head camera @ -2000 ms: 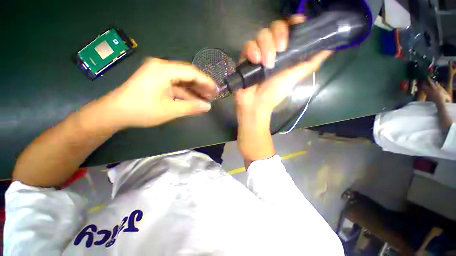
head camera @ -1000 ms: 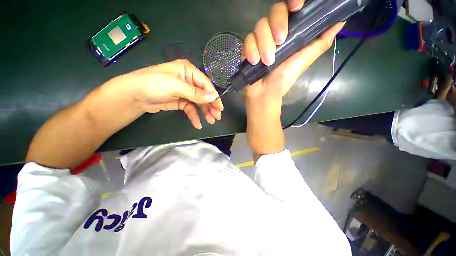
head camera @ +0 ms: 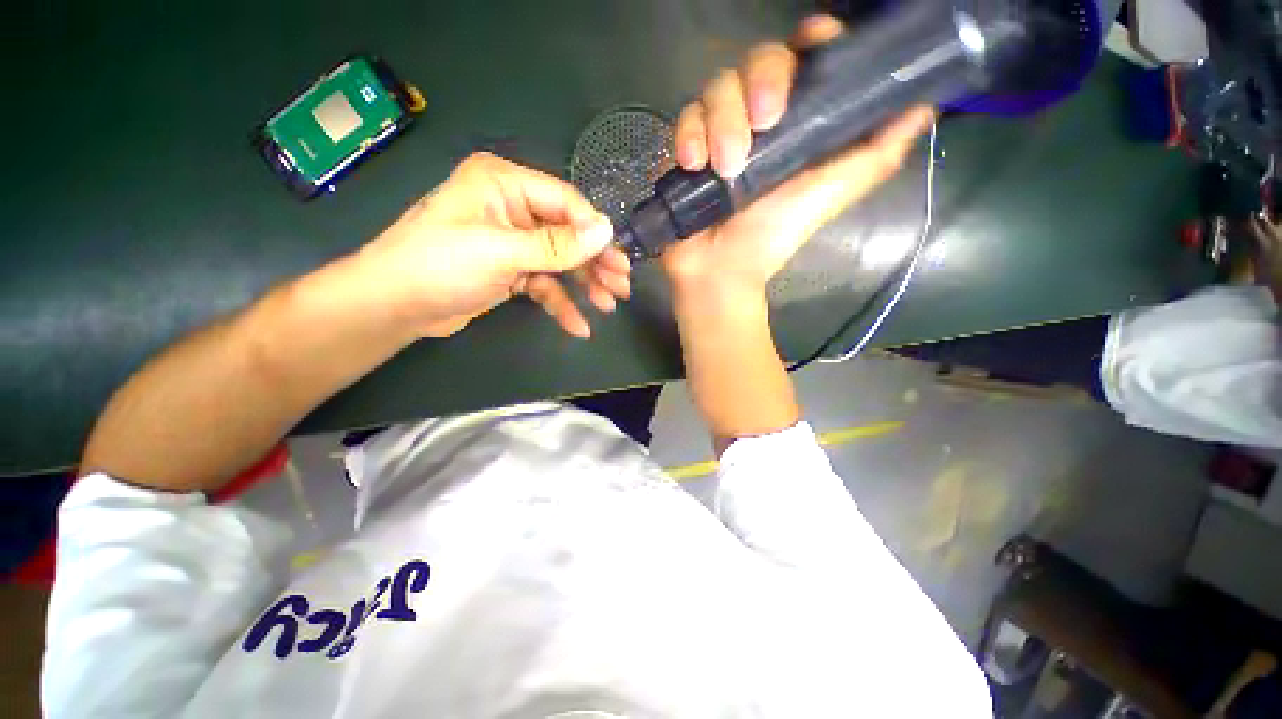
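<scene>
My right hand (head camera: 752,190) holds a thick black electric screwdriver (head camera: 858,99) that slants down to the left. My left hand (head camera: 492,246) is at its narrow front end, thumb and forefinger pinched at the tip, other fingers loosely bent. Any screw there is hidden or too small to tell. A round, speckled metal dish (head camera: 619,152) lies on the mat behind the tip, partly covered by the screwdriver. A unit with a green board in a black housing (head camera: 338,124) lies apart at the upper left, with a pale square and an orange-yellow tab.
The dark green bench mat (head camera: 155,267) ends in front of my torso. A purple-rimmed dark container (head camera: 1062,63) stands behind the screwdriver's rear. A thin white cable (head camera: 921,239) curves to the bench edge. Another person's white sleeve (head camera: 1195,365) shows at the right, near small parts.
Over the last second, the screwdriver's front has shifted slightly left and sits closer to my left fingertips. Its bit, visible before, is now hidden. Both hands keep their holds.
</scene>
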